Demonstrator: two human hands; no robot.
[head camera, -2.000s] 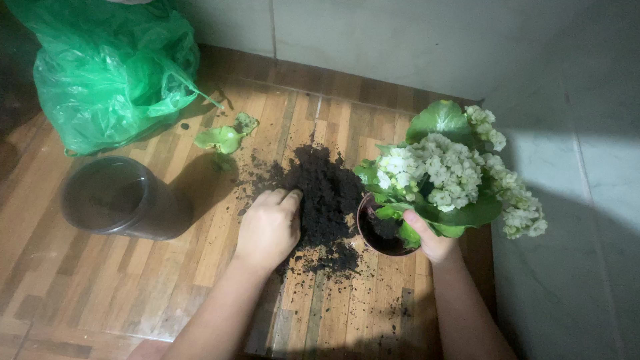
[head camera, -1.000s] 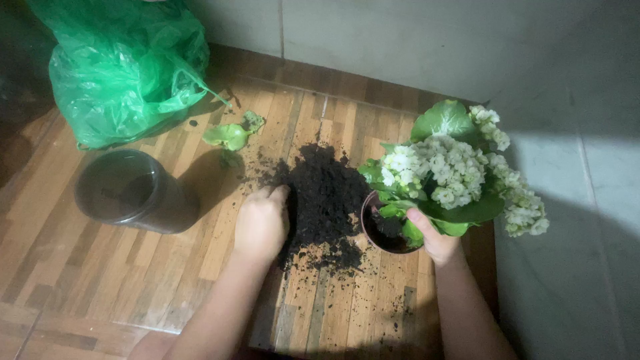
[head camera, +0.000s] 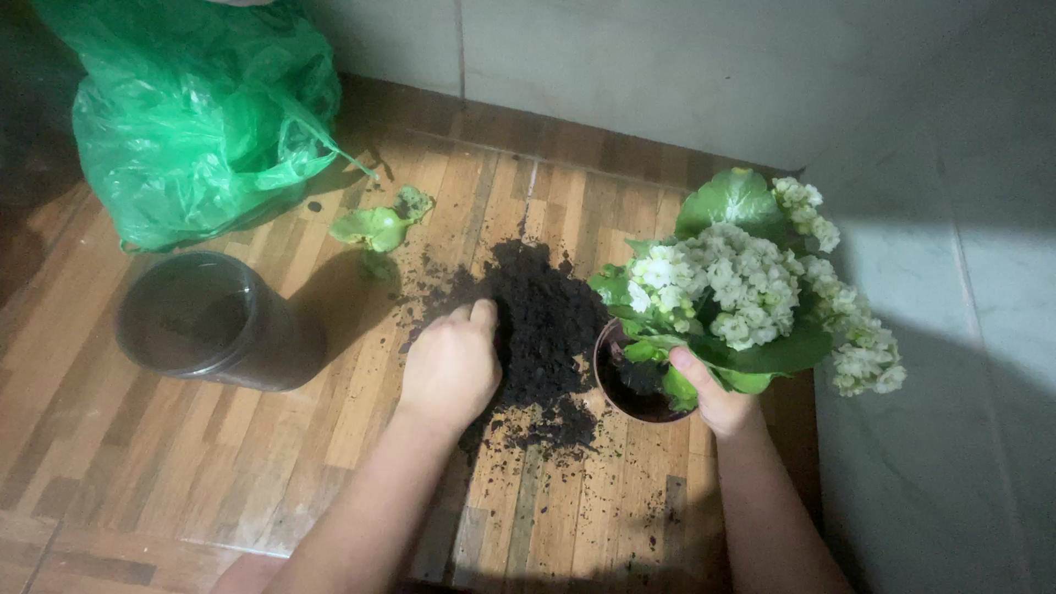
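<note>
My left hand (head camera: 454, 363) is at the left side of a heap of dark potting soil (head camera: 540, 322) on the wood-patterned floor, its fingers curled down and partly hidden at the soil. Whether soil is within them cannot be seen. On the right, my right hand (head camera: 716, 392) grips a small brown plant pot (head camera: 605, 388) by its right side, thumb over the leaves at the rim. The pot is tilted and has some soil inside. A plant with white double flowers (head camera: 734, 285) and broad green leaves (head camera: 730, 202) grows from it and leans right.
An empty-looking clear plastic container (head camera: 285, 346) stands at the left. Behind it lies a crumpled green plastic bag (head camera: 206, 140). Loose green leaves (head camera: 379, 227) rest between bag and soil. Tiled walls (head camera: 619, 82) border the floor behind and at the right; soil crumbs are scattered in front.
My left hand shifted slightly left and down at the heap's edge between the first two frames. My right hand keeps its hold on the pot.
</note>
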